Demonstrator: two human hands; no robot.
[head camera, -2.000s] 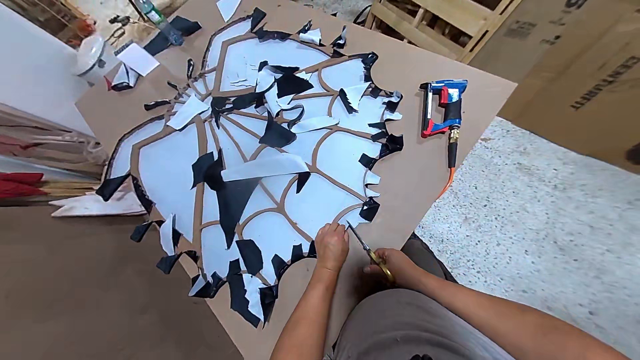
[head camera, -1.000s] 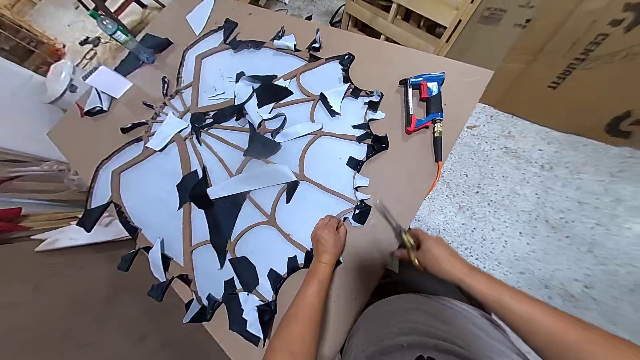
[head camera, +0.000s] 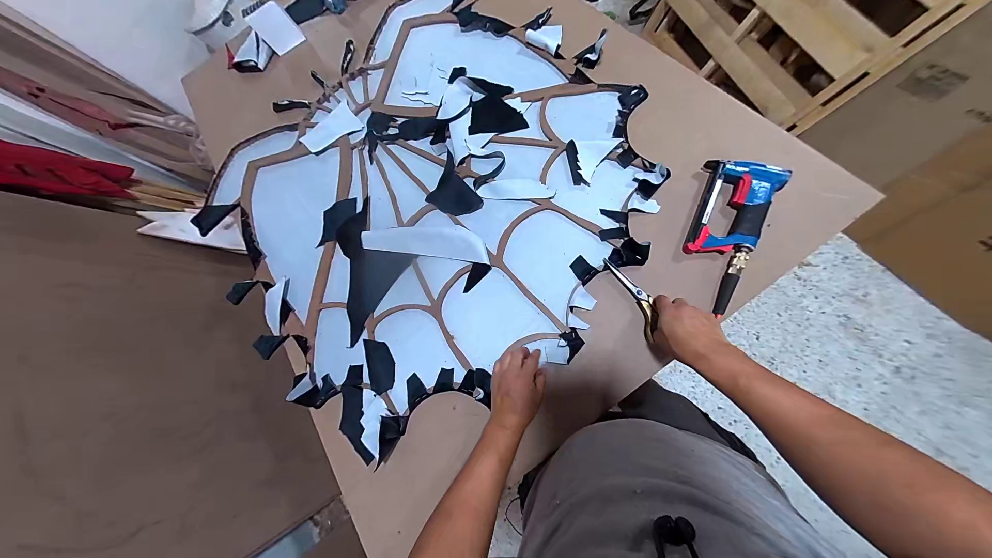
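Note:
A wing-shaped panel of white material with curved brown ribs lies on the brown board table, black and white fabric flaps around its scalloped edge. My left hand rests on its lower right edge, fingers bent; whether it pinches the material I cannot tell. My right hand holds gold-handled scissors, their tips at the black flaps on the panel's right edge. Loose black and white scraps, among them a long pale strip and a black piece, lie across the panel.
A blue and red pneumatic stapler with a hose lies on the board table to the right. A white notepad is at the far left corner. Wooden crates and cardboard stand beyond; red fabric is at the left.
My right hand has carried the scissors away from my left hand and then up to the flaps at the panel's right edge. My left hand stays at the lower edge.

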